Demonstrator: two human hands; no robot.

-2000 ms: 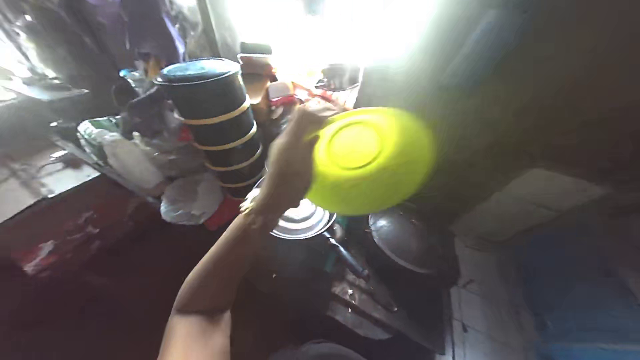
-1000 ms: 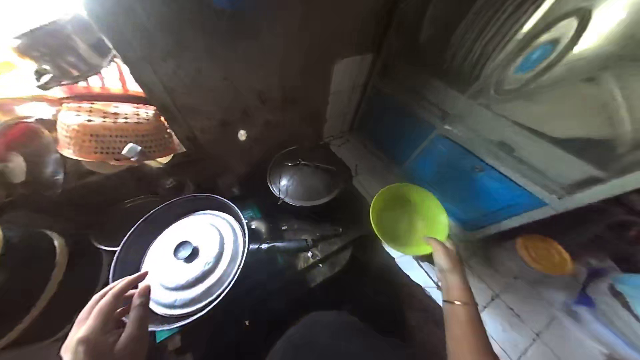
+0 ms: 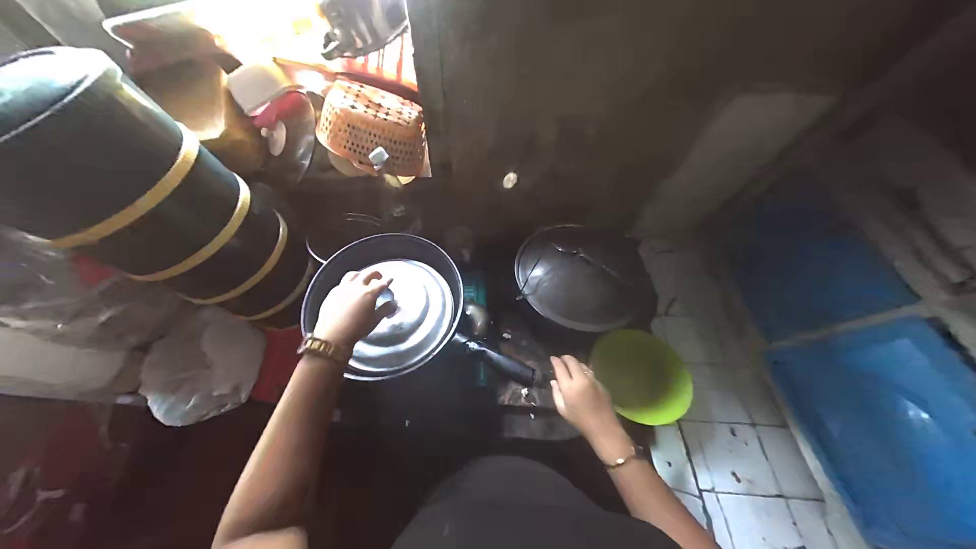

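Note:
A dark frying pan [image 3: 345, 263] has a round metal lid [image 3: 425, 305] lying inside its rim. My left hand [image 3: 352, 309] is over the lid, its fingers around the knob, which they mostly hide. The pan's black handle [image 3: 503, 363] points toward my right hand [image 3: 581, 393], which is at the handle's end with fingers bent; whether it touches the handle I cannot tell. Just right of that hand sits a lime-green plastic bowl [image 3: 648, 374], not held. Behind the bowl is a dark wok with a metal lid [image 3: 576, 278].
Tall dark stacked containers with yellow bands [image 3: 221, 236] stand at the left, beside stuffed plastic bags [image 3: 200, 358]. An orange perforated basket [image 3: 371, 126] is on the window ledge. White tiles [image 3: 732, 457] and blue cabinet panels [image 3: 869, 412] lie to the right.
The green bowl was in my right hand one second ago; it is now let go beside the wok. My right hand has moved to the pan handle's end, my left hand onto the lid's knob.

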